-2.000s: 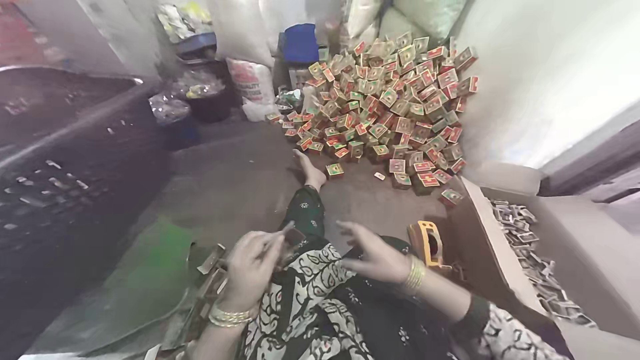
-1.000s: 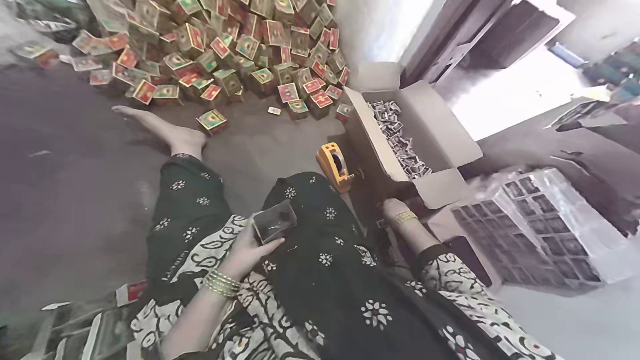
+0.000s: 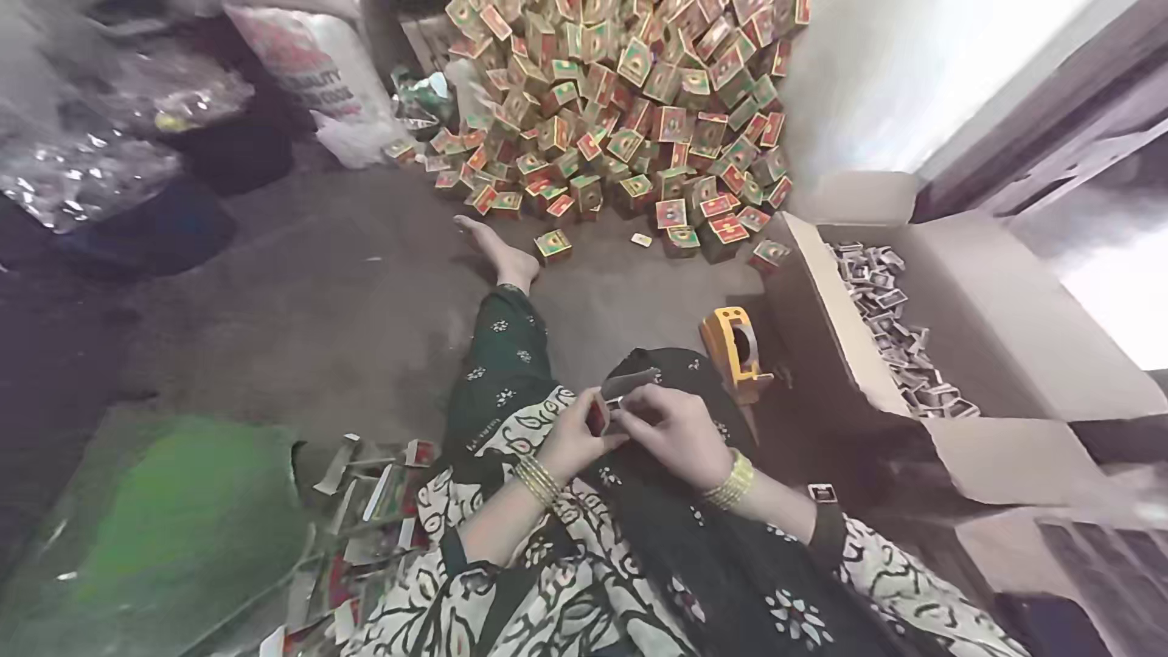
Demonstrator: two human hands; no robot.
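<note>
Above my lap, my left hand [image 3: 573,440] grips a small open box [image 3: 599,416] with a raised flap, its inside partly hidden by fingers. My right hand [image 3: 677,431] meets it from the other side, fingertips at the opening on a small item too hidden to identify. Beyond my knee stands a yellow tape dispenser [image 3: 730,351]. To the right, an open cardboard carton [image 3: 844,319] holds many small dark pieces [image 3: 899,338]. Unfolded or open small boxes [image 3: 374,520] lie at my left side.
A large heap of small red and green boxes [image 3: 630,137] lies ahead, one box [image 3: 553,245] near my foot. White sacks [image 3: 319,78] and plastic-filled tubs [image 3: 146,224] stand at the back left. A green sheet [image 3: 201,511] lies at left; a packed tray [image 3: 1104,566] is at lower right.
My right hand has come from beside the carton to the box in my left hand. The box was held alone in my left hand a second ago. The view has swung left.
</note>
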